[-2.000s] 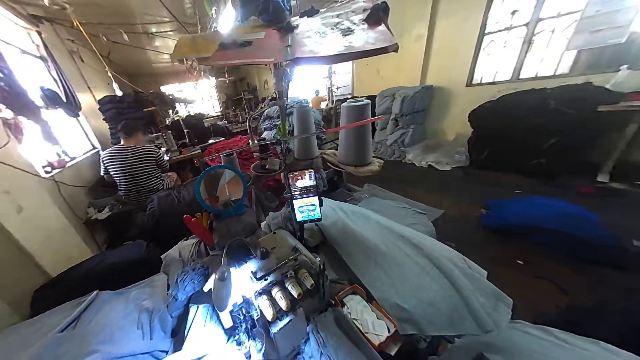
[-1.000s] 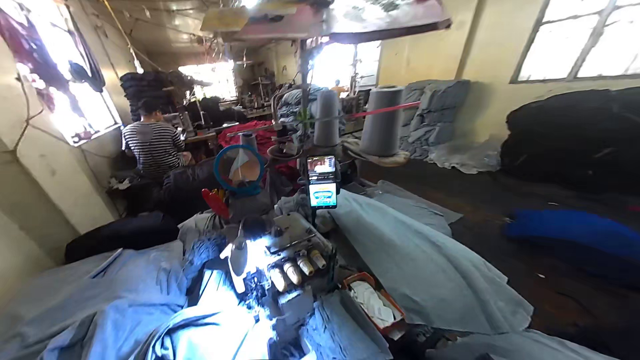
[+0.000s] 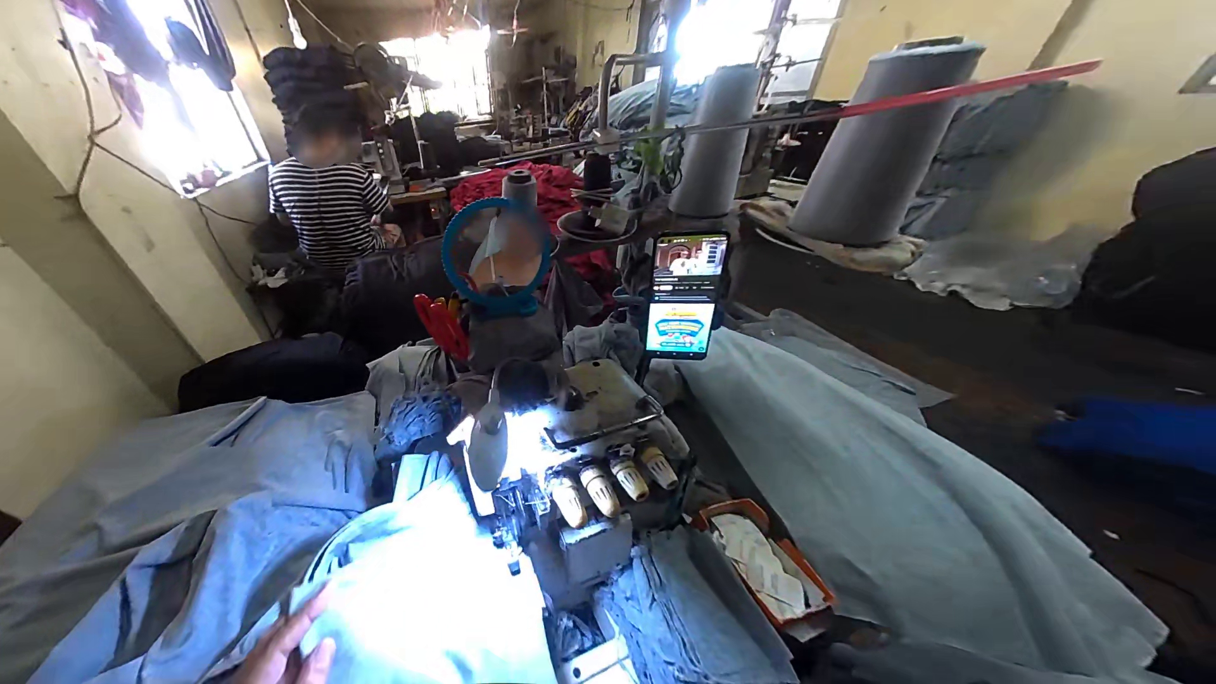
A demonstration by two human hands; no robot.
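My left hand (image 3: 290,646) is at the bottom left, its fingers resting on the edge of a brightly lit grey-blue fabric piece (image 3: 427,589). That fabric lies just left of the needle area of an overlock sewing machine (image 3: 598,408), which has a row of several cream tension knobs (image 3: 613,484). A lamp washes out much of the cloth. My right hand is not in view. Folded grey cloth pieces (image 3: 689,608) lie to the right of the machine.
A lit phone (image 3: 686,294) stands behind the machine, near large grey thread cones (image 3: 883,142). An orange box (image 3: 817,579) holds white labels. Grey fabric (image 3: 902,475) spreads right. Left of a blue-framed round mirror (image 3: 451,252) sits a person in a striped shirt (image 3: 328,214).
My left hand has come into view at the bottom left. The lit fabric now lies spread beside the machine's needle area. The view has moved closer to the machine.
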